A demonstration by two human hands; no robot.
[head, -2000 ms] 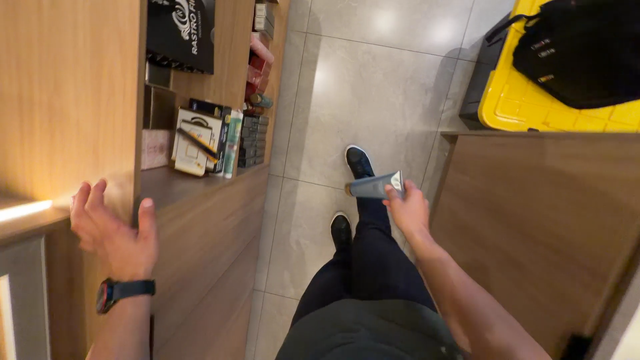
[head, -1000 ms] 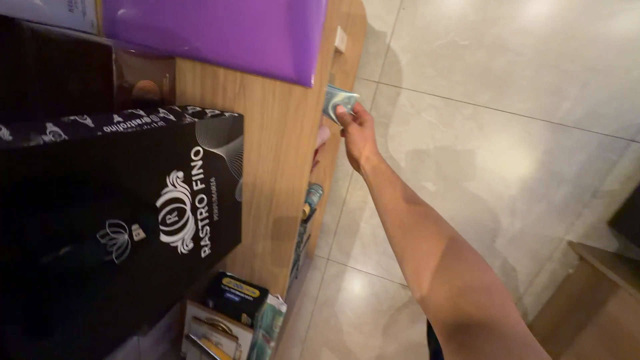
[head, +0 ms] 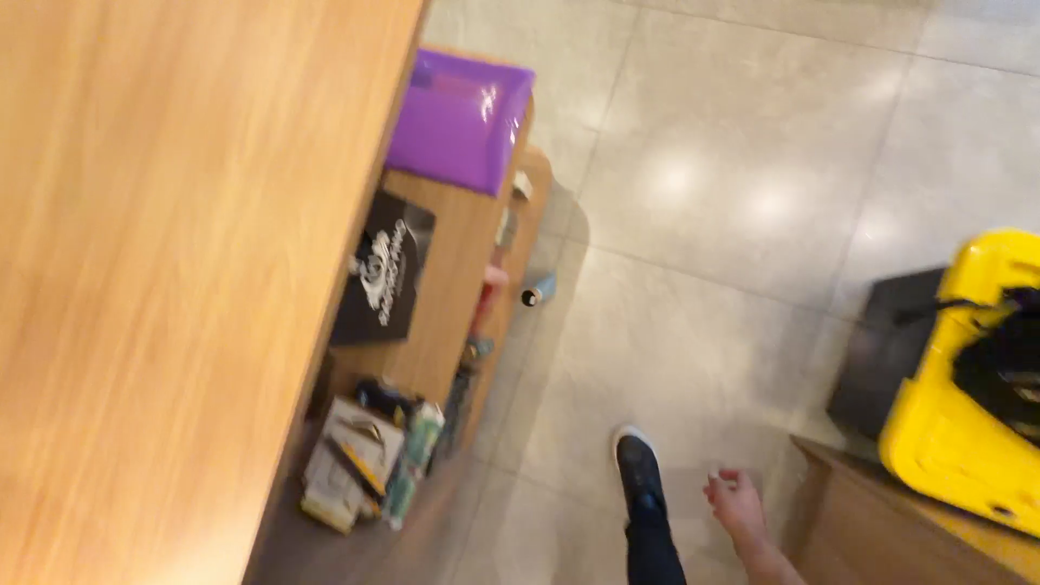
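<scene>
My right hand (head: 735,500) is at the lower right over the tiled floor, empty, its fingers loosely curled and apart. Nearest to it is my foot in a dark shoe (head: 638,463). A blue tube with a dark round cap (head: 539,291) appears at the outer edge of the lower shelf, up and to the left of the hand, apart from it; whether it rests on the shelf or the floor is unclear. My left hand is out of the frame.
A wooden top (head: 179,244) fills the left. Shelves beneath hold a purple glossy package (head: 459,122), a black printed box (head: 386,268) and small boxes (head: 349,463). A yellow lid (head: 934,431) on a dark bin bears a black bag (head: 1003,357). A brown wooden panel (head: 886,520) stands lower right.
The blue tube, held in my right hand in both earlier frames, is now let go at the shelf edge. My right hand has drawn back from the shelf. The view has shifted a lot.
</scene>
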